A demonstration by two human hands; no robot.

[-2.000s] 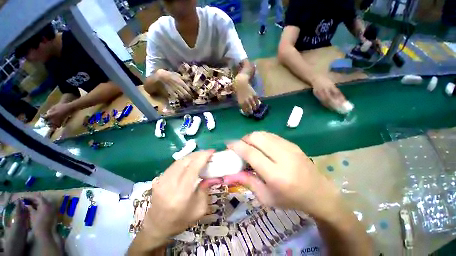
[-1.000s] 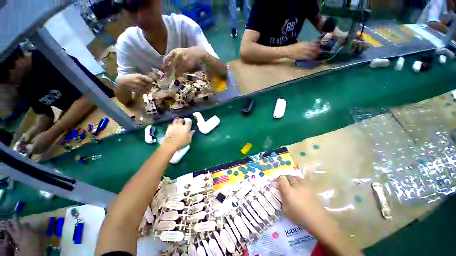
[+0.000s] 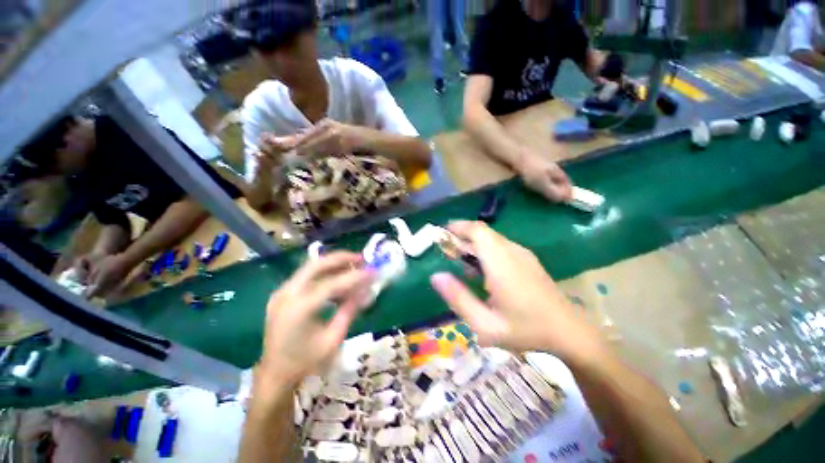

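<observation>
My left hand has a white housing half with blue inside at its fingertips, over the green belt; both are blurred. My right hand pinches a small beige part with a dark end between its fingers, thumb apart. Rows of beige-pink parts lie below my hands on a printed sheet with yellow and red. White pieces lie on the belt just beyond my hands.
The green conveyor belt crosses ahead. A grey metal frame stands at left. A clear plastic sheet and a loose pale part lie at right. People sit across the belt; one hand holds a white unit.
My left hand has come back from the belt with the white and blue housing half. My right hand has risen from the beige rows with a small part. The view has shifted slightly.
</observation>
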